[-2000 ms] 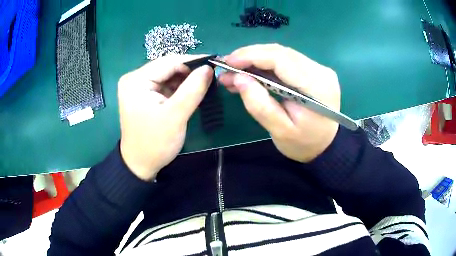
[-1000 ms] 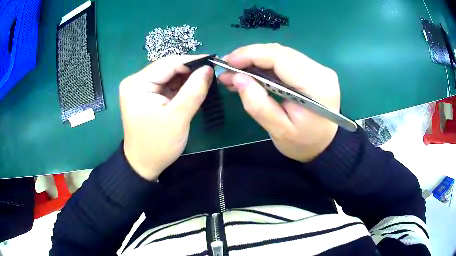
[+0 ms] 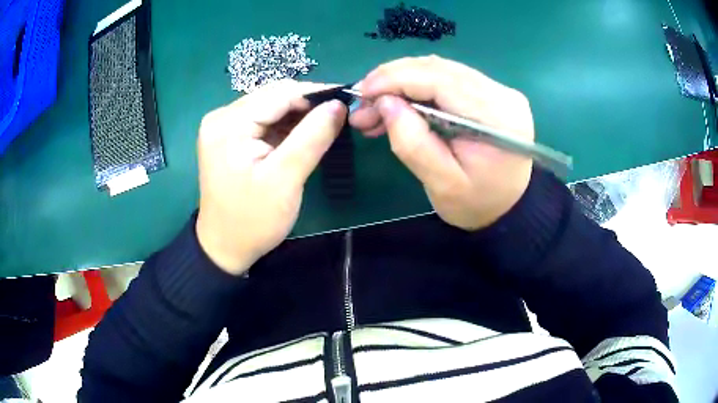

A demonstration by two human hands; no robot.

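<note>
My left hand (image 3: 256,169) pinches a black ribbed strip (image 3: 339,169) between thumb and forefinger. The strip's upper end shows at the fingertips and its ribbed part hangs down below them. My right hand (image 3: 464,149) holds silver tweezers (image 3: 496,138), whose handle points to the lower right. The tweezers' tip is at the strip's upper end; whether it grips a tiny part cannot be told. A heap of small silver parts (image 3: 269,61) lies on the green mat beyond my left hand. A heap of small black parts (image 3: 413,23) lies farther right.
A mesh-like panel (image 3: 122,102) with white end tabs lies at left on the green mat (image 3: 197,31). A blue basket (image 3: 30,71) is at the upper left. Dark flat pieces (image 3: 687,63) lie at the right. Red stools (image 3: 697,189) and a clear bag (image 3: 642,193) show below the table edge.
My right hand has moved slightly up, and the tweezers' rear end has risen and is blurred. My left hand has shifted slightly right with the strip.
</note>
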